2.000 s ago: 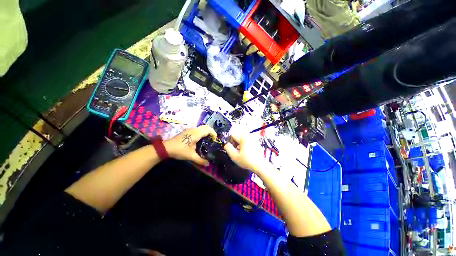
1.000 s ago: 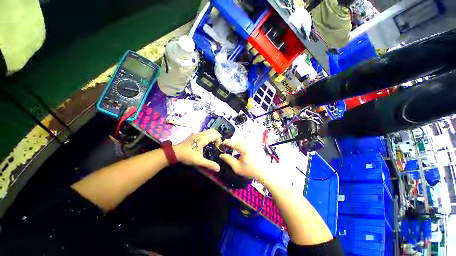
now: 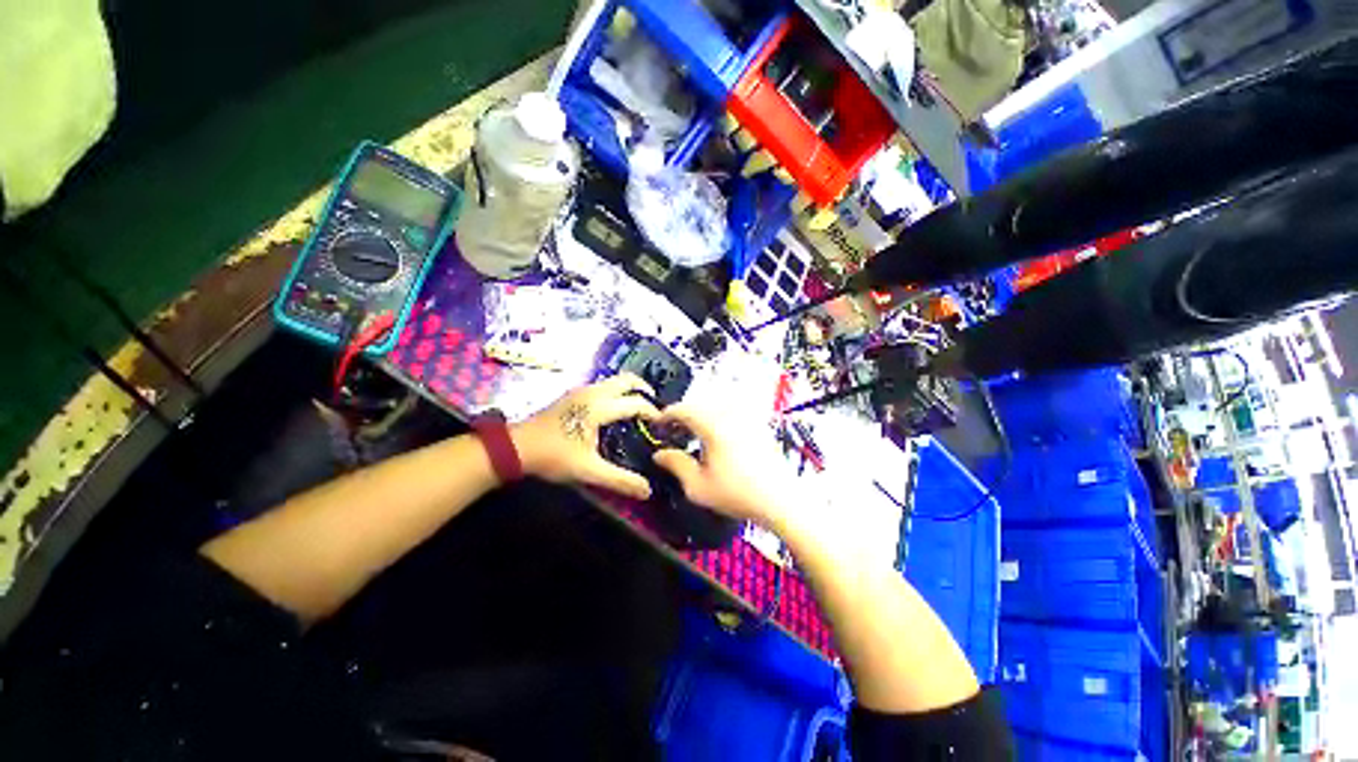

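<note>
A black housing body (image 3: 632,444) is held over the bench's front edge, with a bit of yellow wire showing in its open side. My left hand (image 3: 578,432) grips it from the left, thumb below and fingers above. My right hand (image 3: 718,465) is on its right side, fingertips at the yellow wire. The fingers hide part of the housing, and whether a second part is in the right hand cannot be told. A grey-black subassembly (image 3: 655,368) lies on the bench just beyond the hands.
A teal multimeter (image 3: 368,256) and a cloudy bottle (image 3: 514,186) stand at the left. A clear plastic bag (image 3: 678,213) and a red tote (image 3: 812,112) are at the back. Large black tubes (image 3: 1147,223) cross the upper right. Blue totes (image 3: 1075,558) are at the right.
The camera view has shifted slightly. Both hands stay on the black housing, and the right fingers have shifted a little around the yellow wire.
</note>
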